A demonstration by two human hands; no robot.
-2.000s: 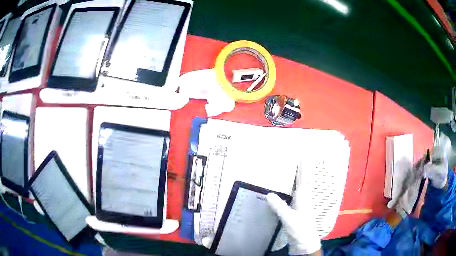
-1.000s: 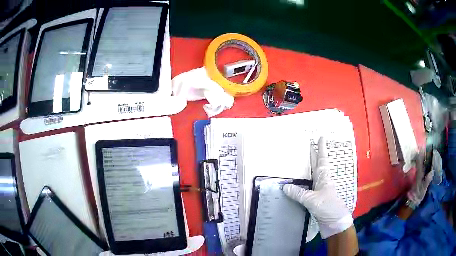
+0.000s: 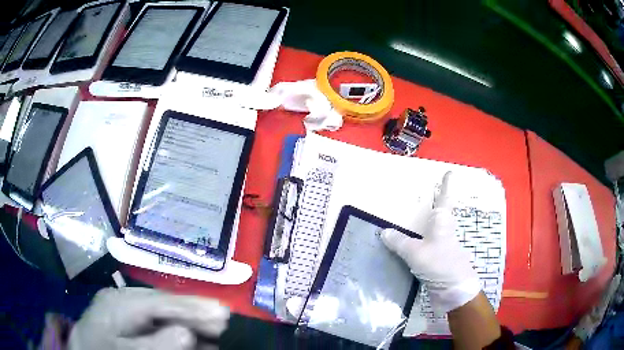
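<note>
An e-reader (image 3: pixel 362 280) with a black frame and a grey-white text screen lies slanted over white record sheets (image 3: pixel 383 171) on a blue clipboard (image 3: pixel 265 294). My right hand (image 3: pixel 445 263), in a white glove, grips its upper right edge. The thumb lies on the screen's upper right part and the index finger points up over the sheets; the other fingers are hidden. My left hand (image 3: pixel 154 320), also gloved, is blurred at the bottom left, away from this e-reader, its fingers pointing right; whether it holds anything cannot be told.
E-readers in white trays (image 3: pixel 219 93) fill the left side; one e-reader (image 3: pixel 81 213) lies tilted across there. A yellow tape ring (image 3: pixel 327 92), white cloth (image 3: pixel 321 113) and metal counter (image 3: pixel 408 130) lie behind the clipboard. A white box (image 3: pixel 580 229) and a person's blue sleeve (image 3: pixel 607 335) are at right.
My left hand now shows clearly at the bottom left. My right hand keeps its place at the e-reader's upper right. The view has shifted and turned; the neighbour's hands no longer show clearly.
</note>
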